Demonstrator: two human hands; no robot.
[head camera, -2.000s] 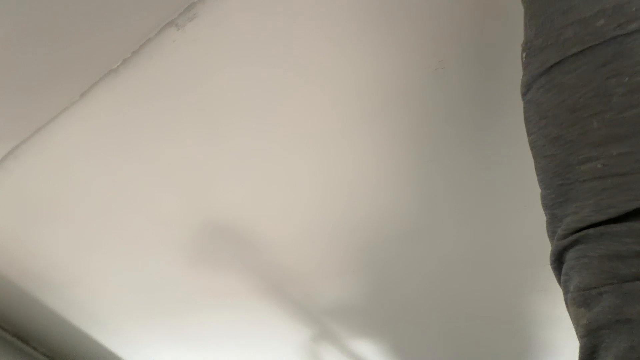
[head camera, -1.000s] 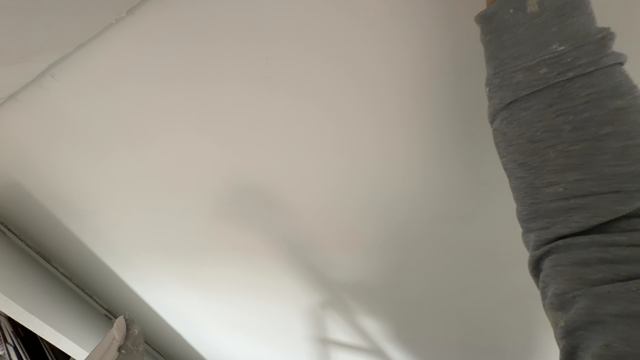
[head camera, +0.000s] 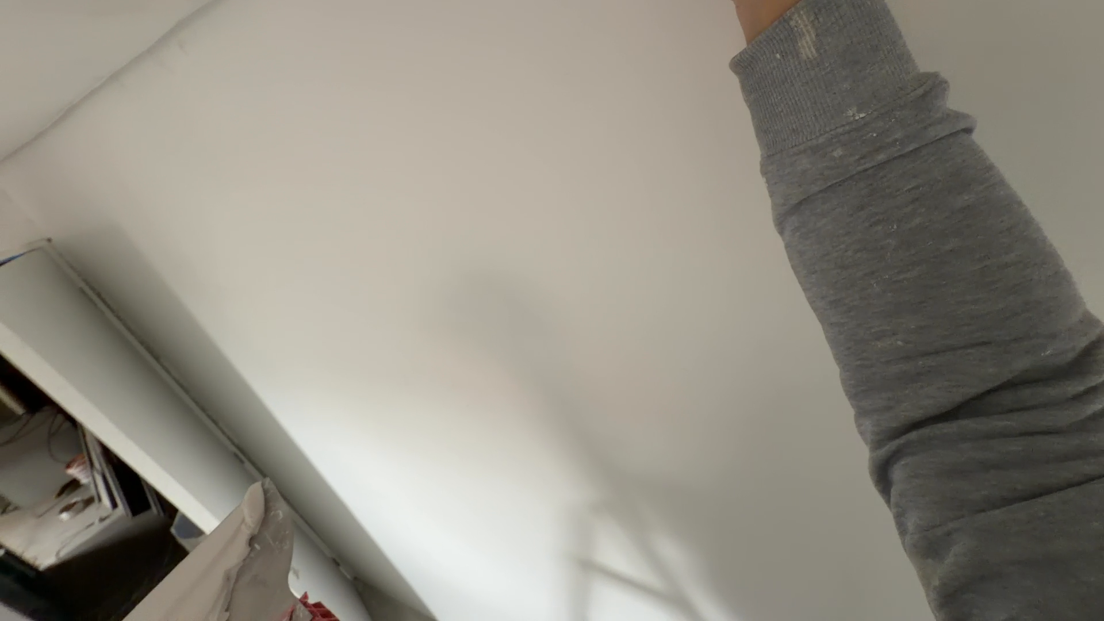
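My right arm, in a grey sleeve (head camera: 914, 259) with pale paint or plaster specks, reaches up along the right side of the view. Only a strip of skin at the wrist of my right hand (head camera: 763, 17) shows at the top edge; the fingers and anything they hold are hidden above it. Behind the arm spreads a smooth, pale wall or ceiling surface (head camera: 431, 172). My left hand is out of view. At the lower left is a beige, smeared mass (head camera: 224, 552), perhaps filler or plaster, with a red piece (head camera: 315, 608) beside it.
A white ledge or beam (head camera: 147, 379) slants along the lower left. Below it, shelves or a work surface (head camera: 60, 526) hold cluttered items. A seam (head camera: 103, 82) crosses the upper left. A shadow like a ladder's falls on the pale surface.
The view has shifted, so more of the ledge and the clutter shows at lower left. The grey cuff and a bit of wrist, outside the oldest frame, have come into view.
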